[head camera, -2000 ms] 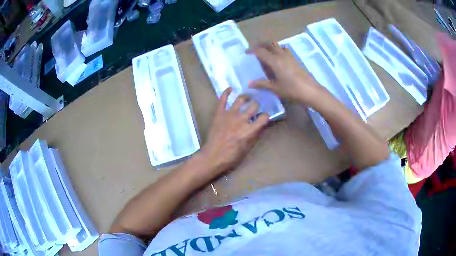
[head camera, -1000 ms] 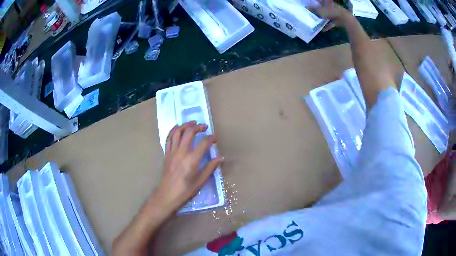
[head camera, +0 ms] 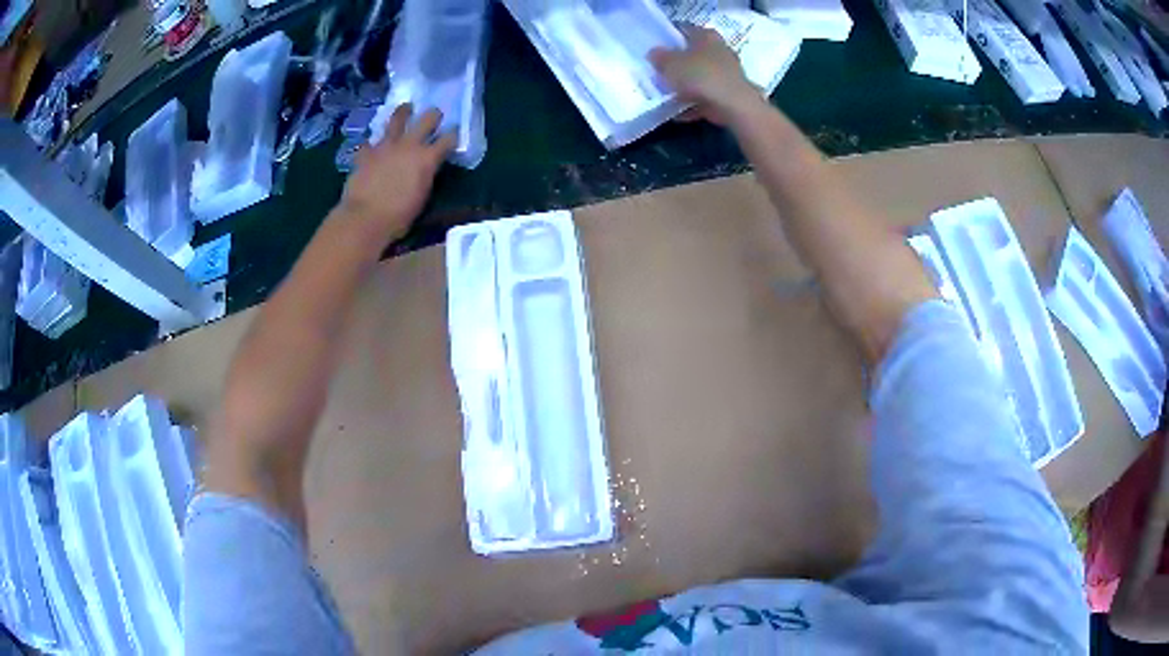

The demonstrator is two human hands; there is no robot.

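A white moulded tray (head camera: 551, 385) lies upright on the cardboard worktop in front of me, hollows facing up, with no hand on it. My left hand (head camera: 400, 167) reaches over the worktop's far edge, its fingers on the near end of a translucent white tray (head camera: 436, 77) on the dark green belt. My right hand (head camera: 701, 74) is at the right side of another white tray (head camera: 600, 64) on the belt, fingers on its edge. Whether its thumb closes under the tray is hidden.
Stacked trays (head camera: 122, 513) lean at the left worktop edge. More trays (head camera: 1010, 320) lie at the right. Trays (head camera: 241, 128) and small clear pieces lie on the belt beside a grey-white post (head camera: 96, 231). White boxes (head camera: 926, 39) are at the far right. A person's arm shows at the right edge.
My left hand has left the worktop tray and moved to a tray on the belt. My right hand has come back leftward to another belt tray. The view has shifted a little.
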